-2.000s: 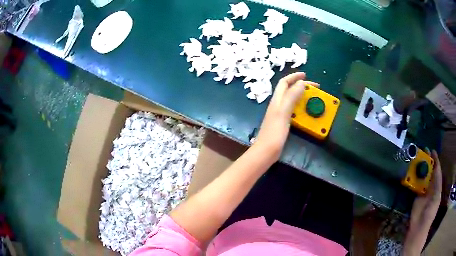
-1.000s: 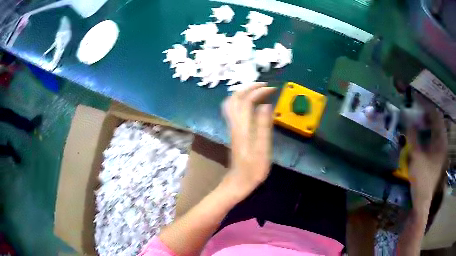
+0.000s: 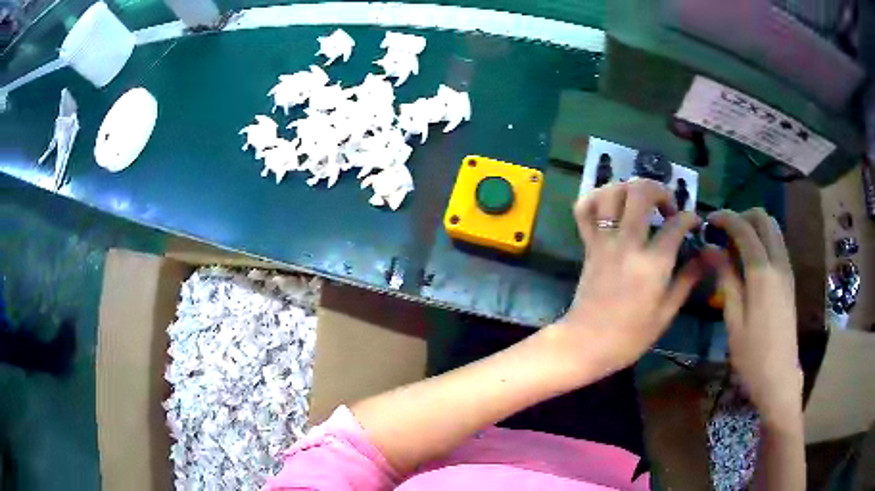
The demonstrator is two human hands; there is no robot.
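My left hand (image 3: 624, 268) is over the front of the silver fixture plate (image 3: 619, 153), its fingers bent and pointing right; what its fingertips hold is hidden. My right hand (image 3: 760, 297) is close beside it, fingertips around a small round shiny metal ring piece (image 3: 710, 232). Whether it is one ring or a stack is unclear. The left yellow button box (image 3: 470, 228) with its green button stands left of the fixture, untouched. The right yellow box (image 3: 717, 299) is mostly hidden behind my hands. Several white bladed parts (image 3: 350, 129) lie in a loose pile on the bench.
A white oval disc (image 3: 126, 129), pale pliers (image 3: 63, 139) and a white scoop (image 3: 99, 43) lie far left. A carton (image 3: 134, 369) of white parts stands below the bench edge. The ring box (image 3: 849, 374) is at right. The press label (image 3: 755, 125) is behind my hands.
My left hand has left the left button box and moved right to the fixture. My right hand has come inward from the right box. The white part on the fixture no longer shows. The view has shifted right.
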